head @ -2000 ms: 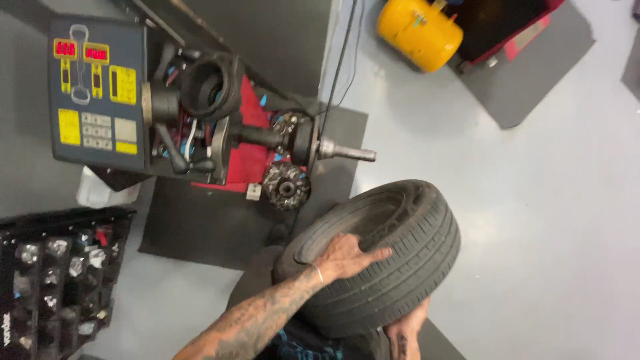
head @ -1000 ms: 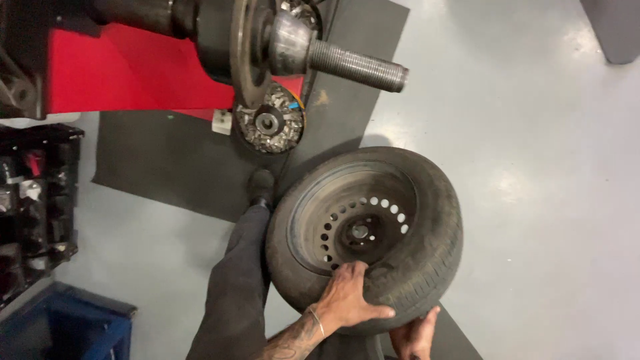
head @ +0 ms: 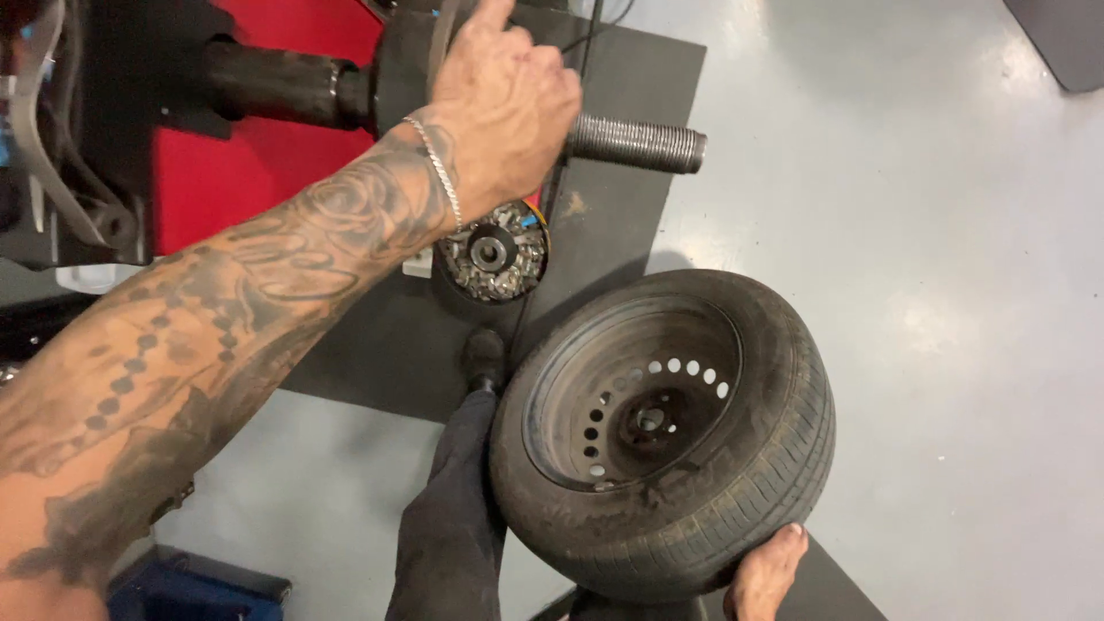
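Note:
My left hand (head: 509,108), below a tattooed forearm with a chain bracelet, is over the inner end of the threaded shaft (head: 638,145) of a wheel balancer, by its dark round flange (head: 401,69). Its fingers are curled and one points toward the top edge; what lies under the palm is hidden. A steel wheel with a tire (head: 655,431) is tilted in front of my leg, its hollow side and round vent holes showing. My right hand (head: 768,573) grips the tread at the lower right; most of its fingers are hidden beneath the tire.
A round tray of metal wheel weights (head: 457,276) with a dark cone in its middle sits below the shaft. My trouser leg (head: 448,517) and dark shoe (head: 483,355) are left of the wheel. Dark mat (head: 638,78) covers part of the grey floor. A blue bin (head: 194,591) stands lower left.
My left hand has left the tire and moved up to the balancer's shaft. My right hand remains at the tire's lower right. The view swung closer to the shaft after the first frame.

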